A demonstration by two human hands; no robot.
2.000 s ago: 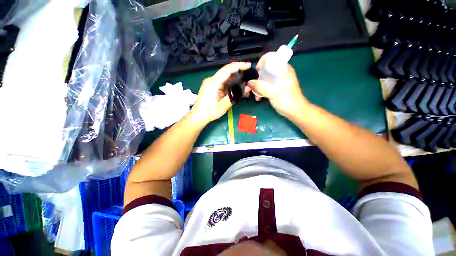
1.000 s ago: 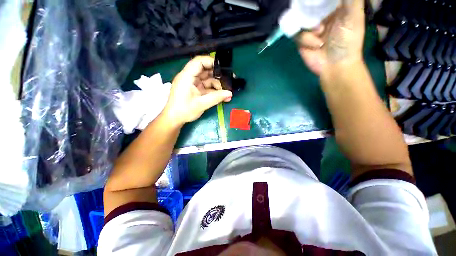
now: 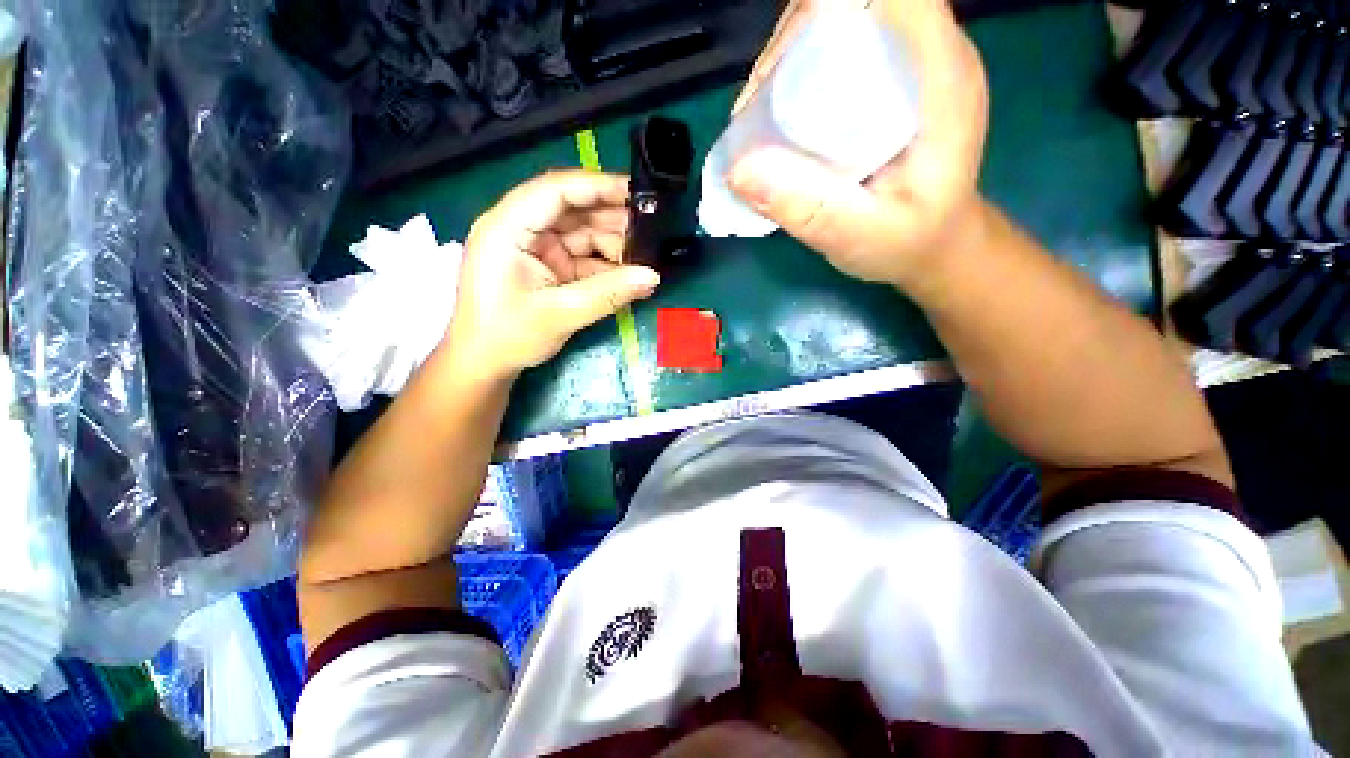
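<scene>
My left hand [image 3: 541,267] holds a glossy black housing [image 3: 652,185] upright between thumb and fingers, above the green bench. My right hand [image 3: 888,178] is wrapped round a translucent white squeeze bottle [image 3: 840,96], close to the right of the housing. The bottle's needle tip is not visible. A red square [image 3: 689,339] lies on the bench just below the housing.
The black parts tray [image 3: 592,111] with a heap of small black pieces [image 3: 444,67] is at the back. A clear bag [image 3: 178,341] and white wipe [image 3: 388,308] lie left. Rows of black parts [image 3: 1258,178] stand right. Blue crates [image 3: 504,592] are below.
The right hand first swung up and right with the bottle, then came back left beside the housing, its tip no longer in sight. The left hand still holds the housing.
</scene>
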